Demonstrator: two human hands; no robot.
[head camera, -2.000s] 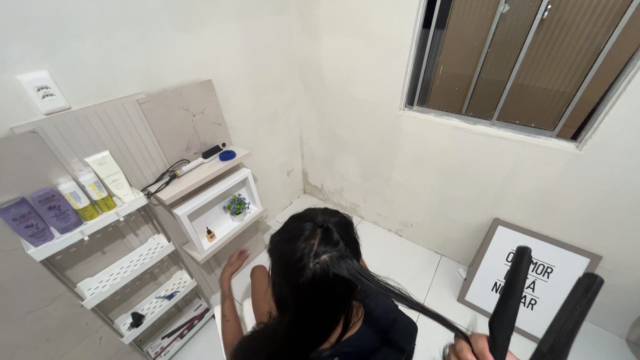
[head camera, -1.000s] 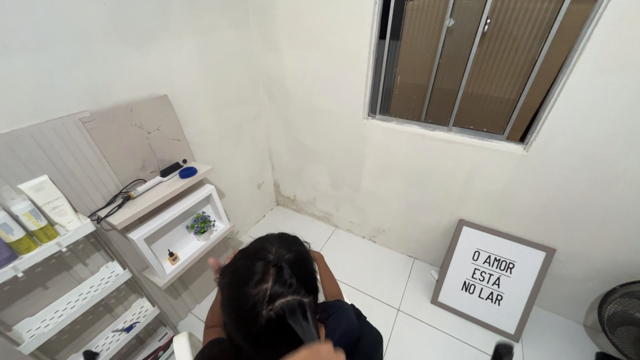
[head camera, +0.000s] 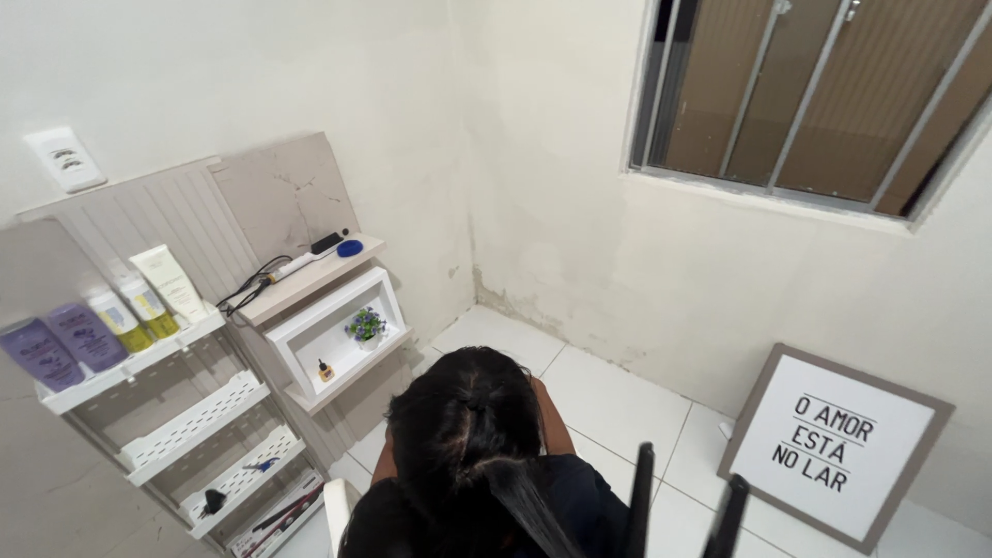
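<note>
A seated person's head with dark, sectioned hair (head camera: 473, 434) is at the bottom middle, bent forward and seen from above. One straight lock (head camera: 531, 504) runs from a parting down to the lower edge. Right of it, two black arms of what looks like a hair straightener (head camera: 686, 496) rise from the bottom edge with their tips apart. Whatever holds them lies below the frame. Neither my left hand nor my right hand shows. The person wears a dark top (head camera: 589, 496).
At left stands a white rack (head camera: 128, 387) with bottles and tubes. Beside it, a wall shelf (head camera: 310, 287) holds a corded styling tool (head camera: 294, 265) and a blue round item (head camera: 349, 248). A framed sign (head camera: 837, 449) leans on the right wall, below a window (head camera: 798, 101).
The hand at the hair a second ago is out of sight. The black arms have come back into view at lower right. The view has swung left.
</note>
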